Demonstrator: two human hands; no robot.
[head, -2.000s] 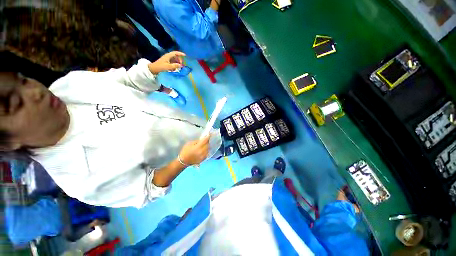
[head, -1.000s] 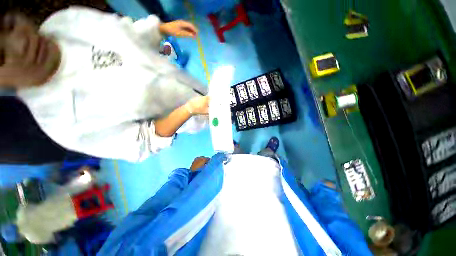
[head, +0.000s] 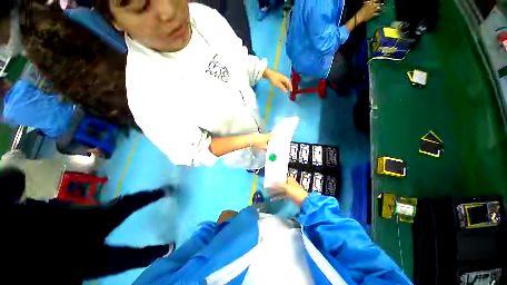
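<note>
A long white sheet or card (head: pixel 281 151) with a green dot is held out in front of me by a person in a white top. My right hand (head: pixel 294 192) is at its lower end, with the fingers on the near edge; the grip looks closed, though slightly blurred. My left hand (head: pixel 227 216) is low beside my blue sleeve, small and mostly hidden, so its state cannot be told.
The person in white (head: pixel 200 94) stands ahead to the left. Black trays (head: pixel 314 170) of boards lie behind the sheet. The green bench (head: pixel 389 100) on the right holds a solder spool (head: pixel 404 209) and yellow-edged modules (head: pixel 392 167). A dark-clothed figure (head: pixel 61 239) is at the left.
My right hand has come up to the sheet's lower end. The view has shifted, showing more of the bench's far part. The dark figure has come into view at lower left.
</note>
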